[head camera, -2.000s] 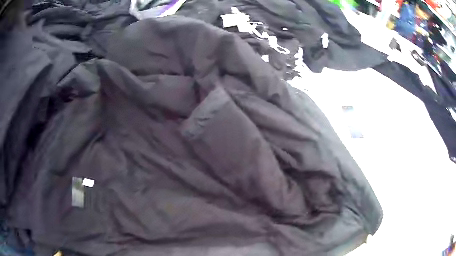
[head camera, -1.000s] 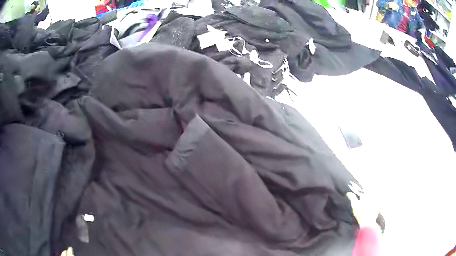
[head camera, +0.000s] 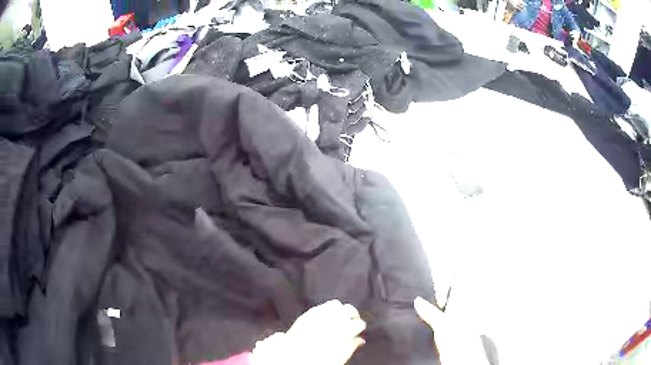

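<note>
A large black padded coat (head camera: 214,235) lies spread and creased in front of me, with a small white label (head camera: 113,313) at its lower left. My left hand (head camera: 314,333) is over the coat's lower part, fingers bent, with a pink cuff at its wrist. My right hand (head camera: 437,331) is at the coat's lower right edge, overexposed and blending into the white table. Cloth lies between the two hands. Whether either hand grips it is unclear.
Dark garments (head camera: 43,93) are heaped at left. Black pieces with white cords and tags (head camera: 325,85) lie at the far side. The white table (head camera: 535,214) bears a small greyish rectangle (head camera: 467,185). A person in blue and red (head camera: 544,18) is beyond.
Both hands have come into fuller view over the coat's lower right. The coat's right edge has shifted left, and the sleeve with the flat cuff is folded and less visible.
</note>
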